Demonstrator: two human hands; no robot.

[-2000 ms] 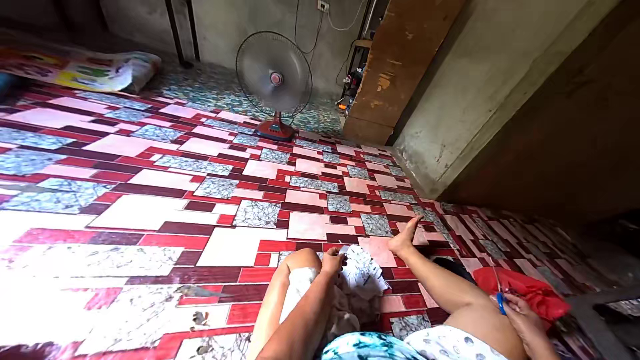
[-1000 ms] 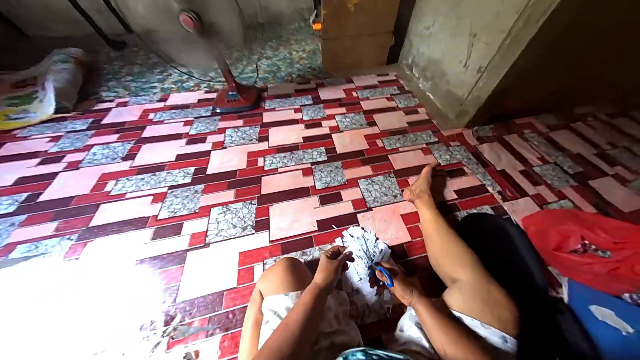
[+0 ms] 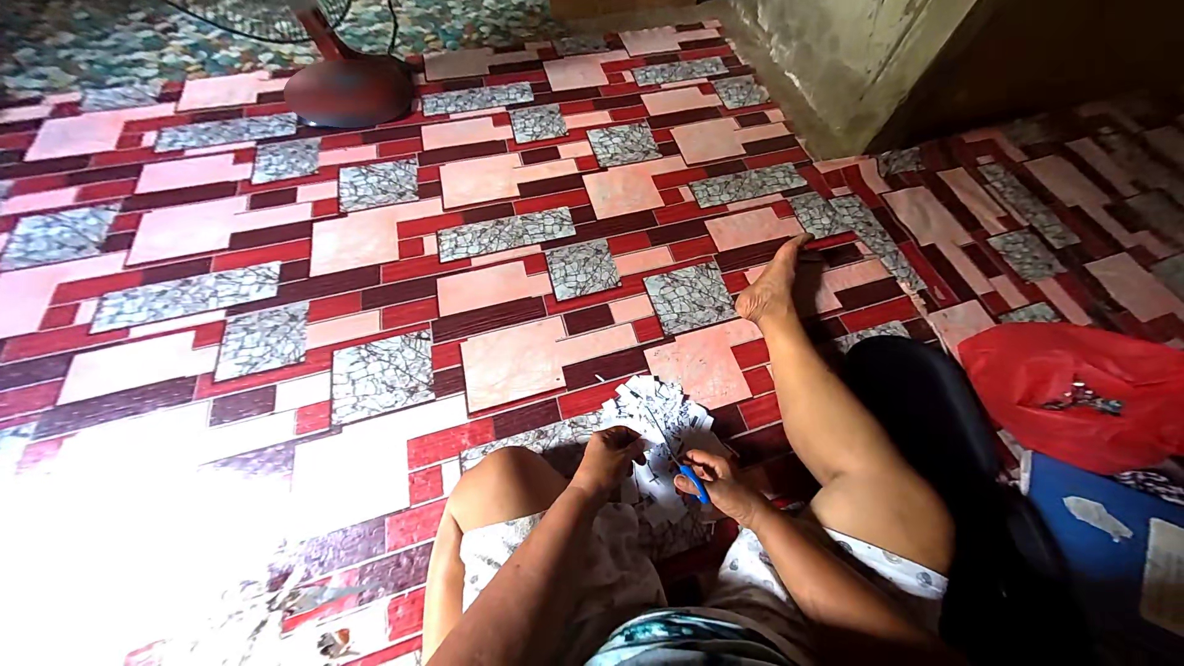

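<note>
My right hand (image 3: 723, 486) is closed around the blue handle of a pair of scissors (image 3: 694, 483), whose blades point up and left over a heap of small white paper pieces (image 3: 659, 412). Just left of the scissors, my left hand (image 3: 610, 458) has its fingers pinched at the edge of the heap; a small piece of white paper seems to be between them, though it blends with the pieces behind. The heap lies on the patterned floor covering between my bent left leg and my stretched right leg.
A red plastic bag (image 3: 1082, 388) with small metal things on it lies at the right, above a blue object (image 3: 1082, 527). Beside my right leg is a black rounded object (image 3: 911, 407). A fan's red base (image 3: 350, 91) stands at the upper left, and a wall corner (image 3: 856, 83) juts in upper right.
My right hand with the scissors has moved from beside the red bag to the paper heap, near my left hand. The view has tilted down, closer on the legs and floor.
</note>
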